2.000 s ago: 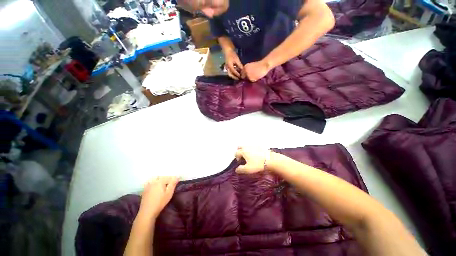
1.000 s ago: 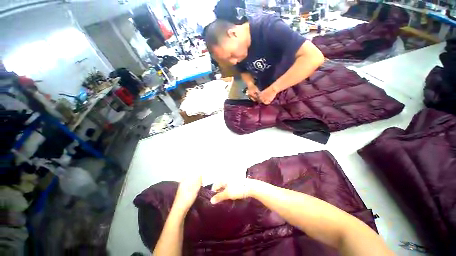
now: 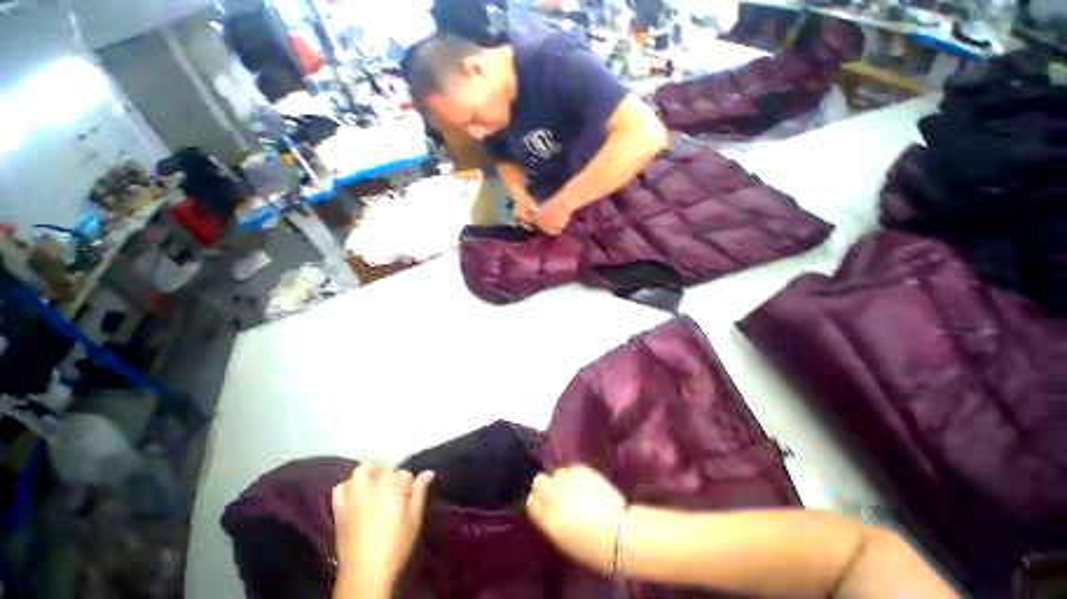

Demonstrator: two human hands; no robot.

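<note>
A shiny burgundy quilted puffer vest (image 3: 667, 410) lies on the white table in front of me, its hood end at the left. The black inside of its armhole (image 3: 486, 466) shows between my hands. My left hand (image 3: 380, 515) grips the vest edge left of the armhole. My right hand (image 3: 576, 510) is closed on the edge at the right side of the armhole. The fingertips are partly hidden by the hands, and no tool can be made out in either.
A person (image 3: 550, 117) across the table (image 3: 351, 363) works with both hands on another burgundy vest (image 3: 702, 217). Burgundy vests (image 3: 924, 363) lie at the right, with a black garment heap (image 3: 995, 176) beyond. A dark metal tool (image 3: 872, 511) lies near my right forearm.
Both hands have moved apart along the armhole, which is now pulled open and shows black lining. The view has also turned to the right.
</note>
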